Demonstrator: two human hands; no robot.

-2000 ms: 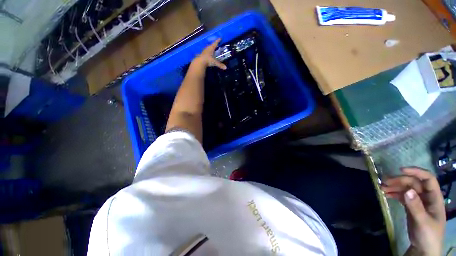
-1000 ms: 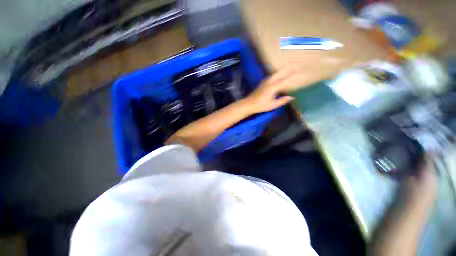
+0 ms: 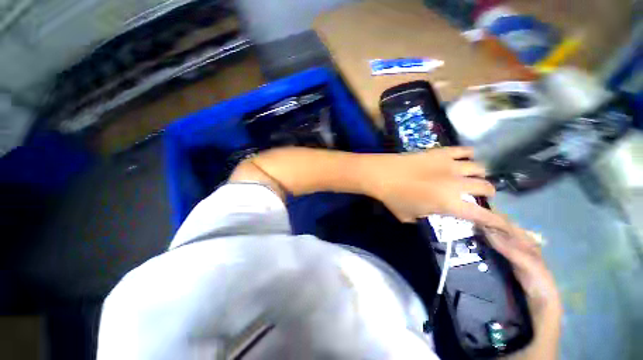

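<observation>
A long black lock panel lies at the table's near edge, its open back up, with a bluish-silver circuit board at its far end and a white lead wire along it. My left hand lies across the panel's middle and grips it. My right hand is on the panel's right side, its fingers near my left hand, holding that edge. The picture is somewhat blurred.
A blue crate with black panels stands on the floor at left. A blue and white tube lies on the cardboard. Other black panels and an open white parts box are at the right rear.
My left hand has moved from the crate onto a black panel at the table. My right hand has come to the same panel. The view has shifted.
</observation>
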